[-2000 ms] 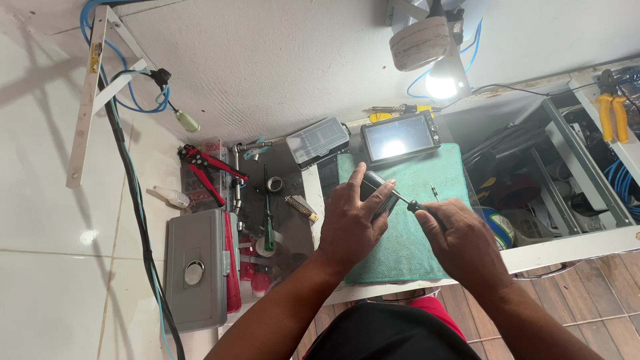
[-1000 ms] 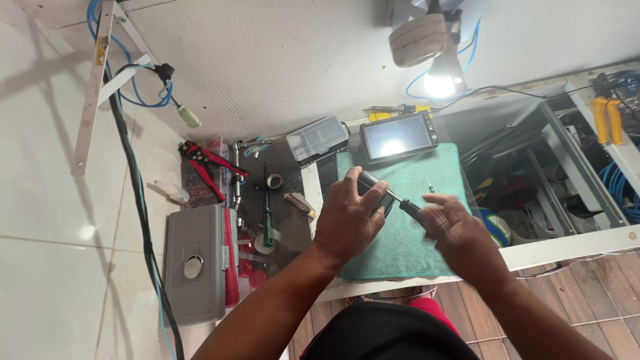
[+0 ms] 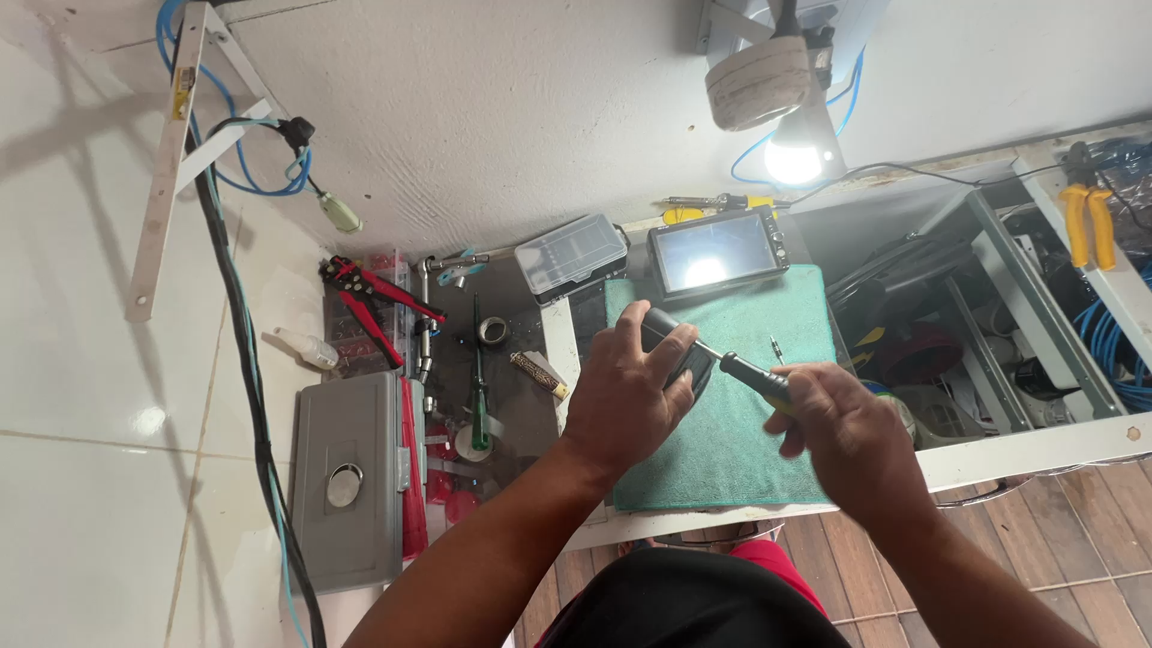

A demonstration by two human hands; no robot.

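My left hand grips a dark device with a rounded casing above the green cloth. In my right hand is the dark handle of a screwdriver, its metal shaft reaching to the device; the tip's exact contact is hard to see. A small metal bit or tip lies on the cloth between the hands. Behind them a lit screen device rests at the cloth's back edge. My left fingers cover much of the held device.
Left of the cloth are a clear-lidded organizer, a green screwdriver, a tape roll, red wire strippers and a grey toolbox. A bright bulb hangs behind. Yellow-handled pliers lie at the right.
My right hand has shifted and turned about the screwdriver handle, its fingers looser one second ago and now closed round it. My left hand keeps hold of the dark device.
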